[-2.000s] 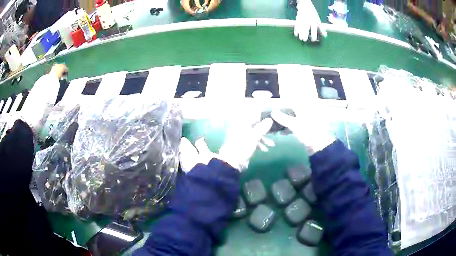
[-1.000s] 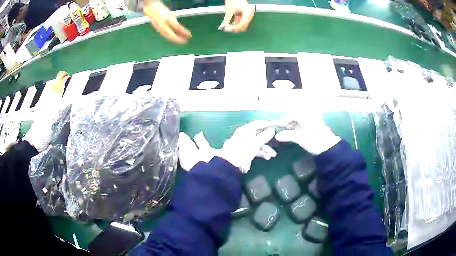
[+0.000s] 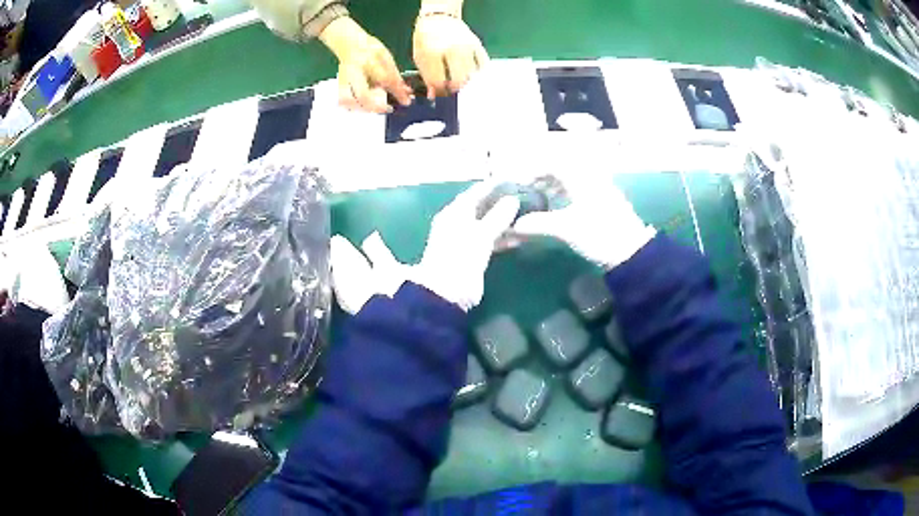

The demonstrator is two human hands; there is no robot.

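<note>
My left hand, in a white glove, holds a dark charging case at the front of the green bench mat. My right hand, also gloved, touches the same case from the right. The case looks open, but blur and my fingers hide its inside. Several closed grey-green charging cases lie loose on the mat between my forearms. A white piece lies beside my left hand; I cannot tell whether it is a scrap or part of the glove.
White retail boxes with black inserts line the belt edge. Another person's bare hands work over one box. A large clear plastic bag bulges at left. Blister trays under a white cover sheet stand at right. A dark flat object lies lower left.
The other person's hands have come down from over the belt to a box insert. My hands stay together, and the case between them now shows more. The whole view has shifted.
</note>
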